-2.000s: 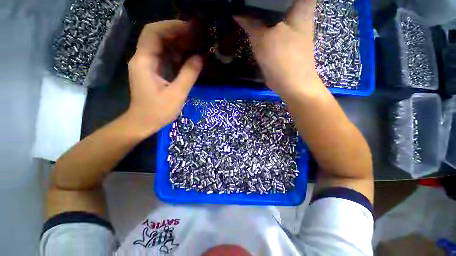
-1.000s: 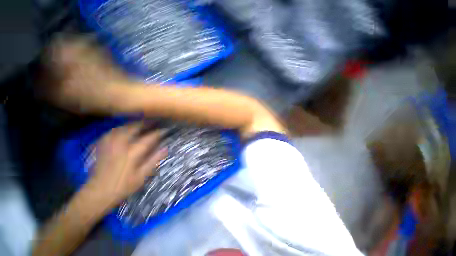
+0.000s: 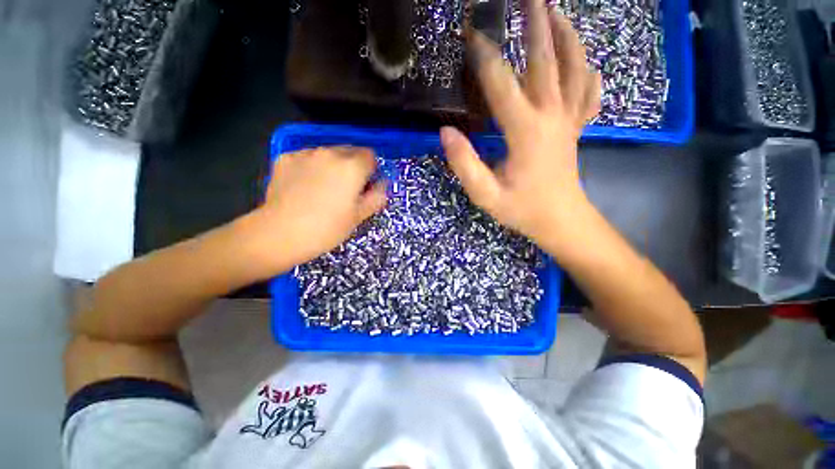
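Observation:
The near blue tray point(image 3: 412, 343) lies against my body, full of short shiny metal cylinders point(image 3: 430, 275). My left hand point(image 3: 320, 197) is over its far left part, fingers curled down; whether it holds a piece is hidden. My right hand point(image 3: 536, 137) is spread, fingers apart and seemingly empty, above the right side of the machine bed and the gap between the two trays. The dark brown machine bed point(image 3: 366, 96) has small rings point(image 3: 435, 64) scattered on top, beside a rounded light metal piece point(image 3: 392, 64).
The far blue tray point(image 3: 677, 73), full of cylinders, is beyond my right hand. A clear bin of metal parts point(image 3: 156, 73) and a white card point(image 3: 96, 206) are at left. More clear bins point(image 3: 792, 220) stand at right. A brown box point(image 3: 764, 440) is at lower right.
The view swung right in a blur and has come back. Compared with two seconds ago, my left hand has moved from the bed to the near tray, and my right hand has opened out.

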